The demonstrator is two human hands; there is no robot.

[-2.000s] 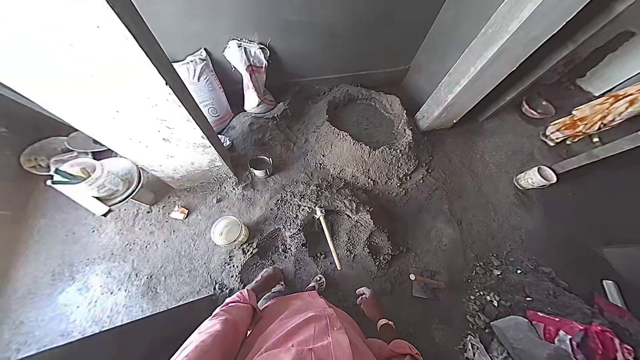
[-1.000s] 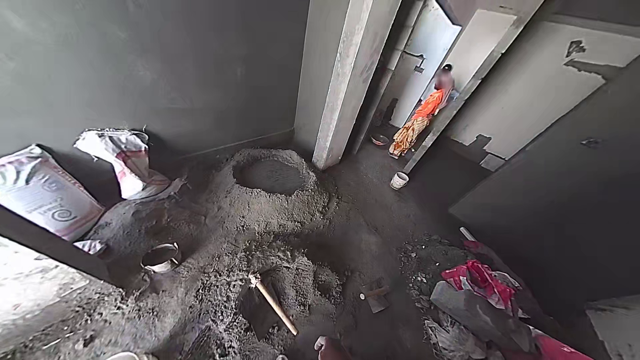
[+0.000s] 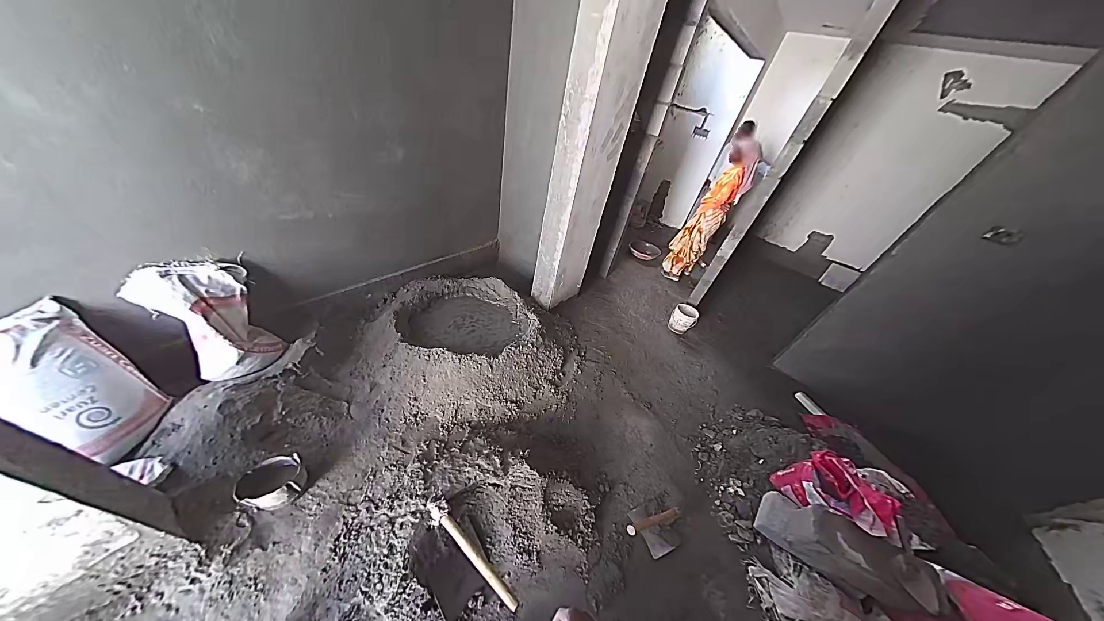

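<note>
A small part of what looks like my right hand (image 3: 572,614) shows at the bottom edge; its fingers cannot be made out. My left hand is out of view. Just left of the right hand lies a hoe with a pale wooden handle (image 3: 476,561), its dark blade in the grey mortar mix. A smaller short-handled tool with a flat metal blade (image 3: 662,542) rests on the floor to the right. Beyond them stands a ring-shaped mound of sand or mortar (image 3: 466,379) with grey wet material in its hollow. A metal bucket (image 3: 270,483) sits at the left.
Cement bags (image 3: 78,379) lean by the left wall. A concrete pillar (image 3: 586,155) rises behind the mound. At the right are rubble and crumpled sacks (image 3: 837,526). A person in orange clothing (image 3: 711,211) stands in the far passage, near a white bucket (image 3: 683,318) and a basin (image 3: 644,250).
The view has swung up and right since two seconds ago. Both hands and the pink sleeves showed then; now only a bit of one hand remains at the edge.
</note>
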